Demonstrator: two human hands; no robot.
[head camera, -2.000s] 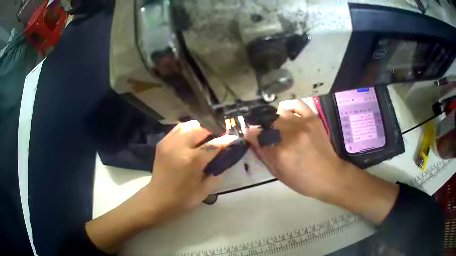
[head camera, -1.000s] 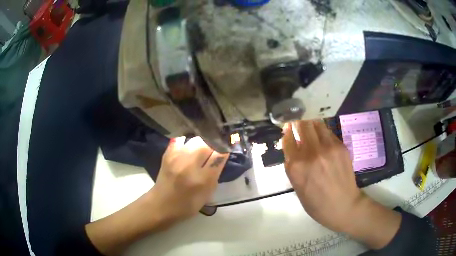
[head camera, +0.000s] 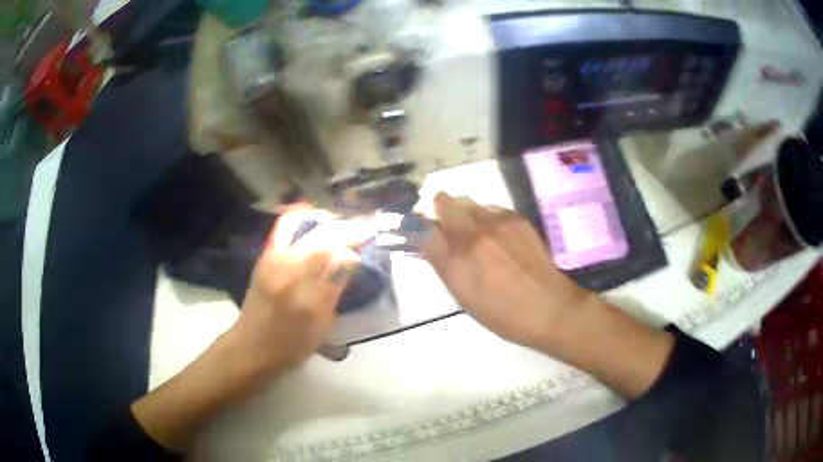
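My left hand (head camera: 293, 284) is left of the needle area, its fingers on dark cloth (head camera: 361, 289) that shows below them. My right hand (head camera: 501, 266) is right of the needle, its fingertips gripping a small dark cloth piece (head camera: 414, 231). The fingertips of both hands are close together in the lamp glare. The sewing machine head (head camera: 347, 108) stands above them. The needle and presser foot are blurred and washed out by the glare.
A lit phone (head camera: 577, 212) lies on a dark mat (head camera: 636, 217) under the control panel (head camera: 623, 86). A yellow cutter (head camera: 711, 253) and a lidded cup (head camera: 767, 212) are at right. Dark cloth (head camera: 99, 244) covers the left side. A red basket (head camera: 794, 361) is lower right.
The view has shifted, bringing the control panel and cup further in. My right hand has moved left from beside the phone to the needle area, and its fingertips are now on the small dark piece.
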